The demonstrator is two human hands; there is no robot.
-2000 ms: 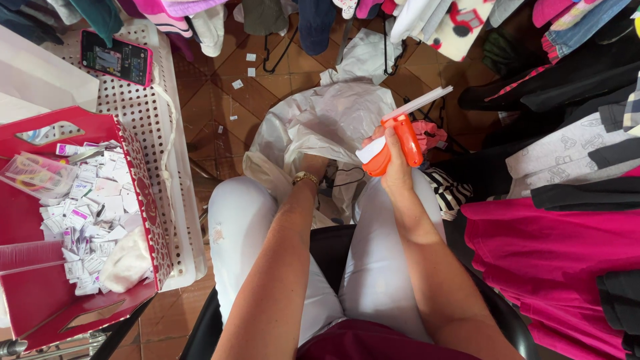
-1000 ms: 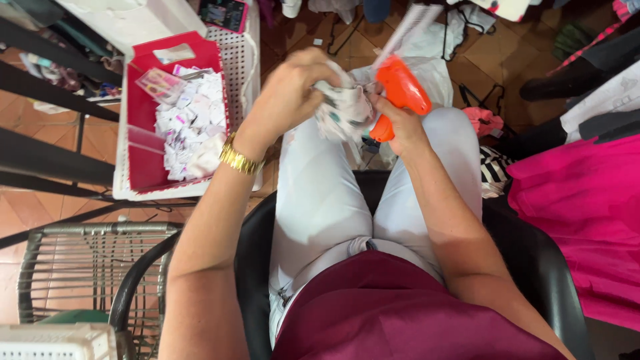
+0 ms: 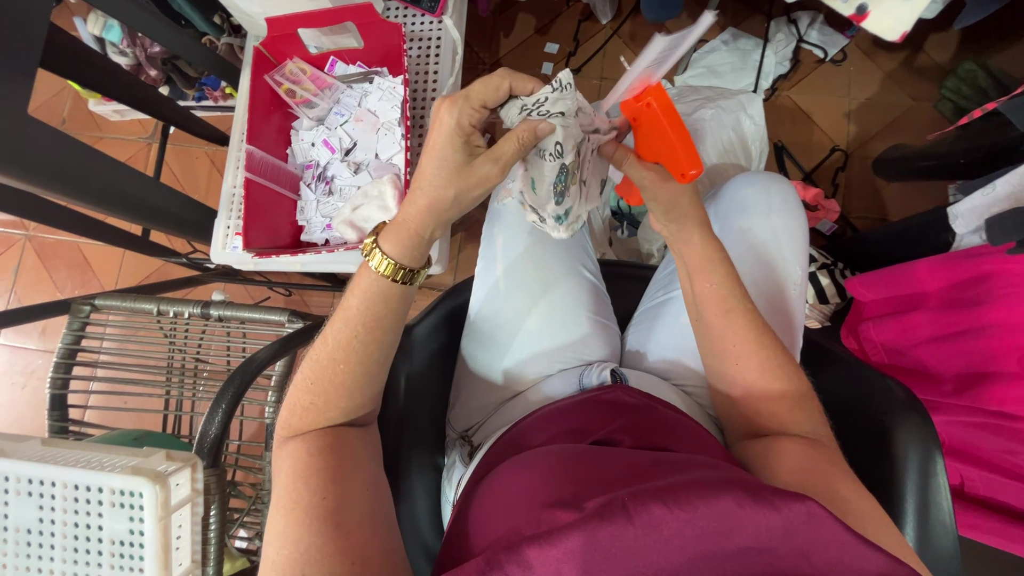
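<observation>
My left hand (image 3: 480, 140) pinches the upper left of a bunched, white printed garment (image 3: 556, 172) above my thighs; a gold watch is on that wrist. My right hand (image 3: 656, 188) is closed around an orange tagging gun (image 3: 662, 136), its fingers also touching the garment's right side. Translucent white fastener strips (image 3: 660, 60) stick up from the gun. Behind the gun a white plastic bag (image 3: 724, 132) lies between and beyond my knees. The gun's needle is hidden.
At left, a red box (image 3: 268, 192) of small printed tags sits in a white perforated crate (image 3: 436, 104). A wicker chair (image 3: 176, 360) holds another white crate (image 3: 96, 504). Pink fabric (image 3: 952, 344) is at right; black hangers (image 3: 820, 172) lie on the tiled floor.
My left hand has come up out of the white bag and now holds the printed garment. My right hand, still on the tagging gun, has met it. The view has shifted left and back.
</observation>
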